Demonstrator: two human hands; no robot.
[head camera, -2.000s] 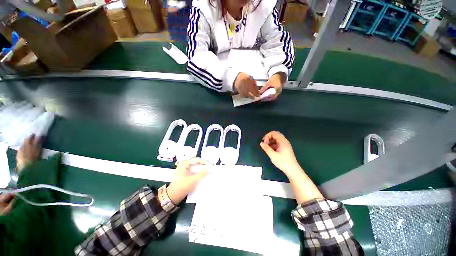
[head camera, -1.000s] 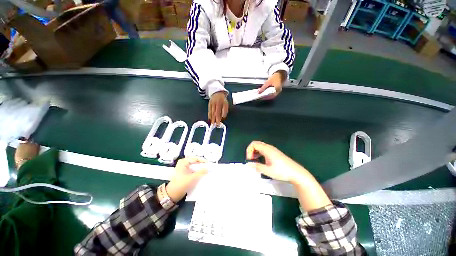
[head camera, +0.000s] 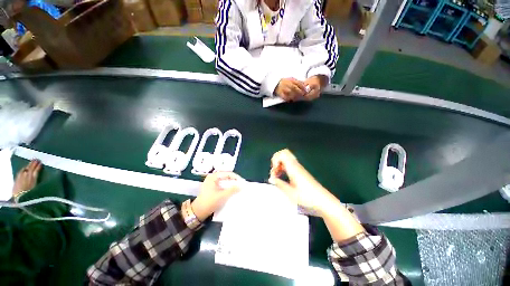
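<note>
A white label sheet (head camera: 263, 234) lies in front of me over the bench edge, its top flap held up by my left hand (head camera: 217, 192). My left fingers pinch the flap's upper left corner. My right hand (head camera: 291, 181) is at the flap's upper right, thumb and fingertips close together; whether a label is between them cannot be seen. Several white coiled cables (head camera: 207, 152) lie in a row on the dark green belt beyond my left hand. Another coiled cable (head camera: 392, 167) lies alone at the right.
A person opposite holds a white strip (head camera: 273, 101) over the rail. A grey post (head camera: 447, 176) slants across the right. Bubble wrap (head camera: 463, 258) lies at the lower right, clear plastic bags (head camera: 25, 124) at the far left. A neighbour's hand (head camera: 27, 177) and a white cord (head camera: 61, 205) are at left.
The coiled cables have moved left along the belt. My right hand has come back from over the belt to the sheet. The person opposite reached to the cables and drew the hand back.
</note>
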